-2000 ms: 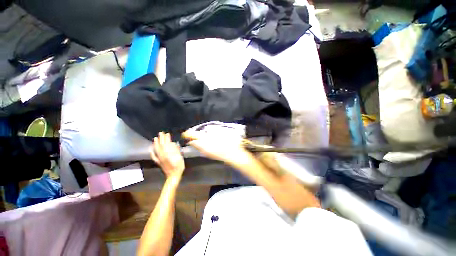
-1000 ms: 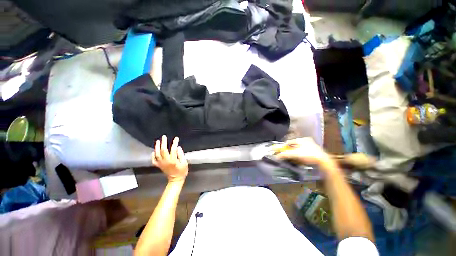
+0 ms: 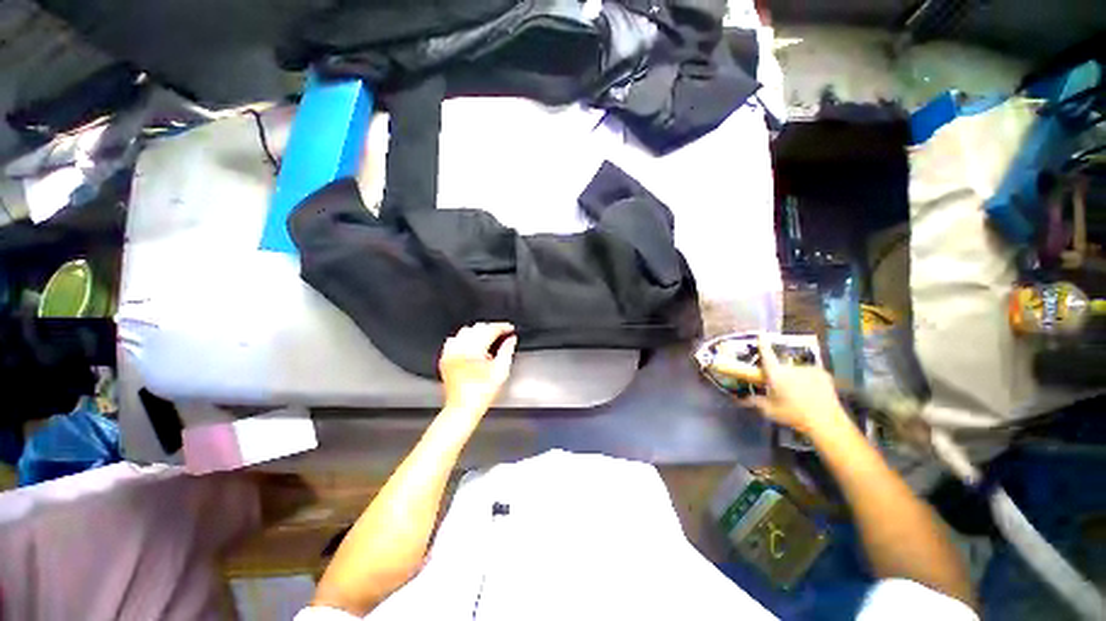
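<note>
The dark garment, likely the jacket, lies bunched across the white-covered pressing table. My left hand is at its front edge with curled fingers gripping the cloth. My right hand holds the steam iron by its handle at the right end of the table, to the right of the garment and apart from it. A pale hose trails from the iron to the lower right.
Dark garments are heaped at the back. A blue box touches the jacket's left end. A pink and white card and a small black object lie at the front left. An orange bottle is far right.
The iron moved from the garment's front edge to the right end of the table. My left hand moved right and now grips the cloth. The garment's front edge has shifted and shows more white table.
</note>
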